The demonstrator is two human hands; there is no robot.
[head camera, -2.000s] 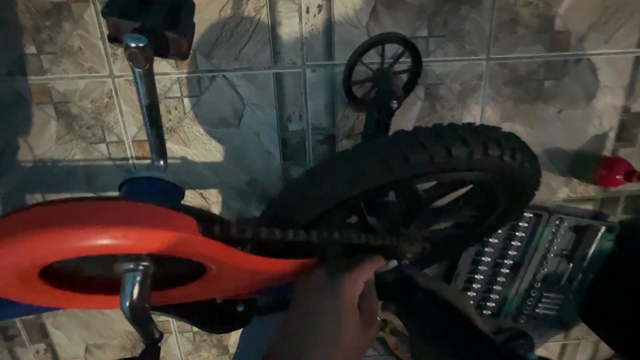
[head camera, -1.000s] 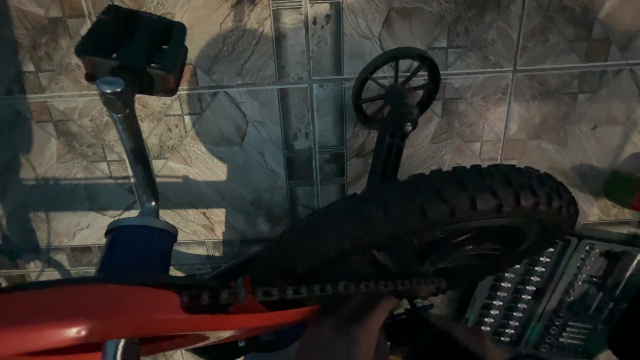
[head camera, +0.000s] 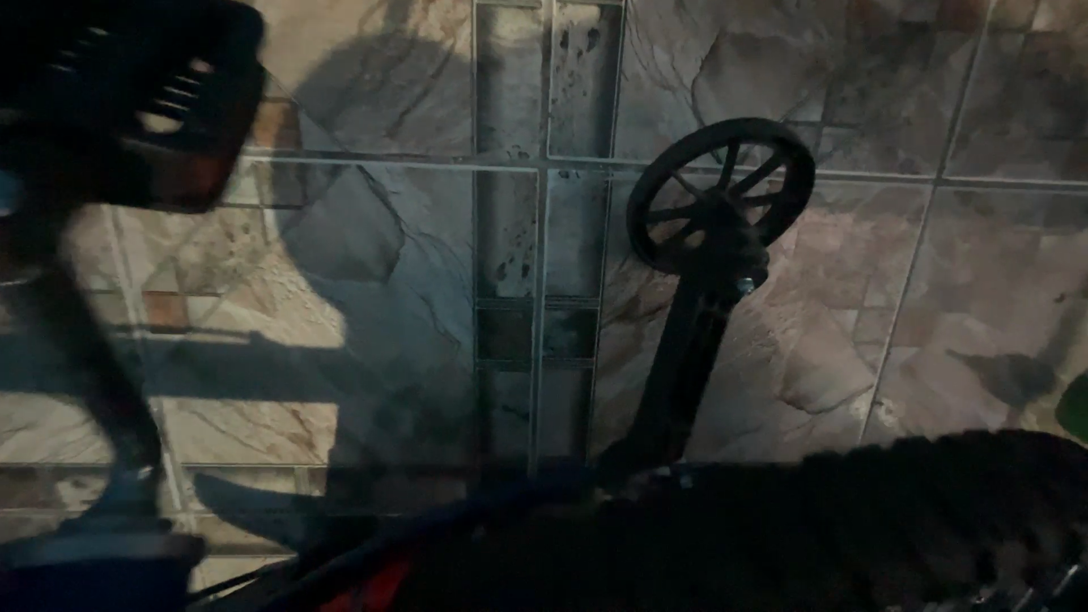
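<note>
Neither of my hands shows in the head view now. Along the bottom right runs the knobbly black tyre [head camera: 850, 518] of a small bicycle, in deep shadow. A black training wheel [head camera: 722, 195] with spokes stands out above it on a dark bracket arm [head camera: 680, 374]. At the upper left is a black pedal [head camera: 170, 110], joined to a crank arm [head camera: 102, 365] that runs down to a dark blue frame part [head camera: 102, 569]. A bit of red part [head camera: 382, 586] shows at the bottom edge.
Beneath the bicycle lies a patterned tile floor [head camera: 408, 221] with light joints and broad shadows. A dark green object [head camera: 1074, 404] is cut off by the right edge.
The view has moved closer to the pedal and training wheel. My hand near the chain and rear wheel, visible before, is out of view, as is the socket set.
</note>
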